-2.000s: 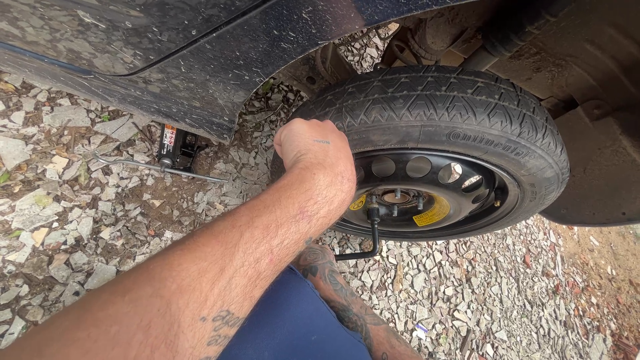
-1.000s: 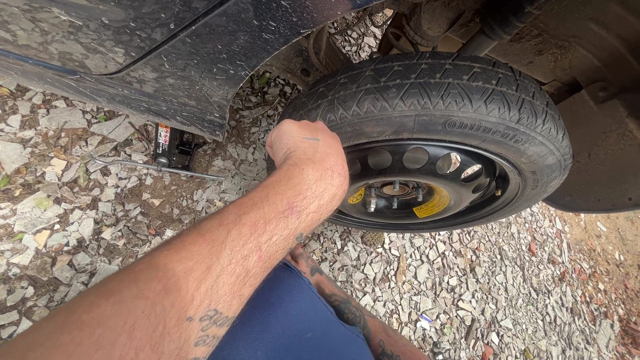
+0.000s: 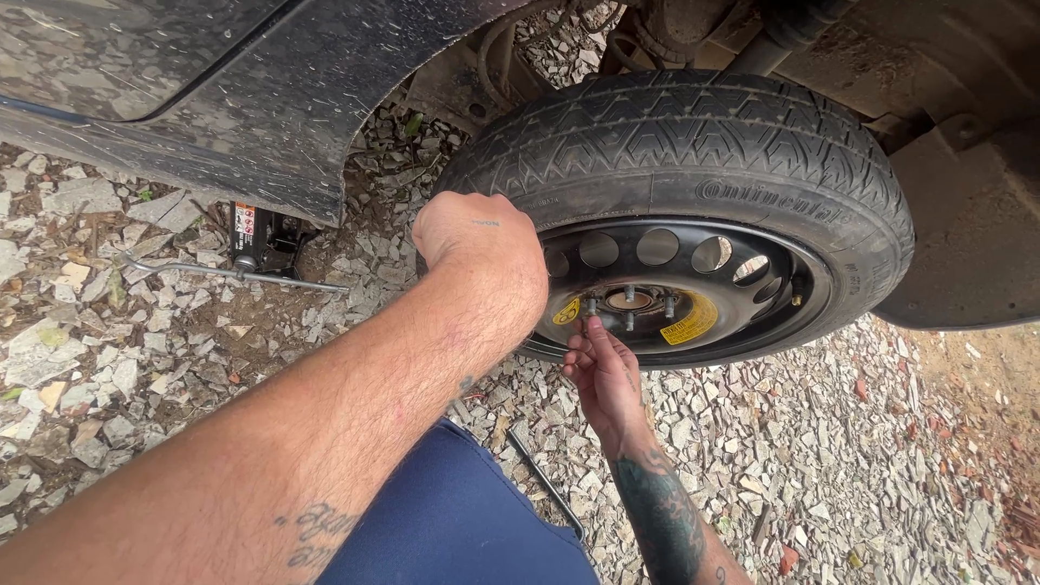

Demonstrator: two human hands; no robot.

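Note:
A black steel wheel (image 3: 796,317) with a Continental tire (image 3: 691,162) sits tilted in the wheel arch. My left hand (image 3: 483,240) is curled on the tire's left edge, its fingers hidden from view. My right hand (image 3: 605,366) reaches up from below. Its thumb and fingers close on a wheel fastener (image 3: 591,307), left of the hub hole; whether it is a nut or a bolt head is unclear. Several other metal fasteners (image 3: 669,306) stand around the hole. The bent lug wrench (image 3: 546,483) lies on the gravel beside my blue-clothed leg, partly covered by it.
The dirty dark car body (image 3: 203,106) spans the upper left. A jack (image 3: 264,236) stands under its sill, with a long metal rod (image 3: 236,274) across its front. Broken stone (image 3: 756,455) covers the ground. Suspension parts (image 3: 504,65) show behind the tire.
The lug wrench was on a wheel fastener two seconds ago and is now on the ground. My right hand has risen from beside my leg to that fastener. My left hand stays on the tire.

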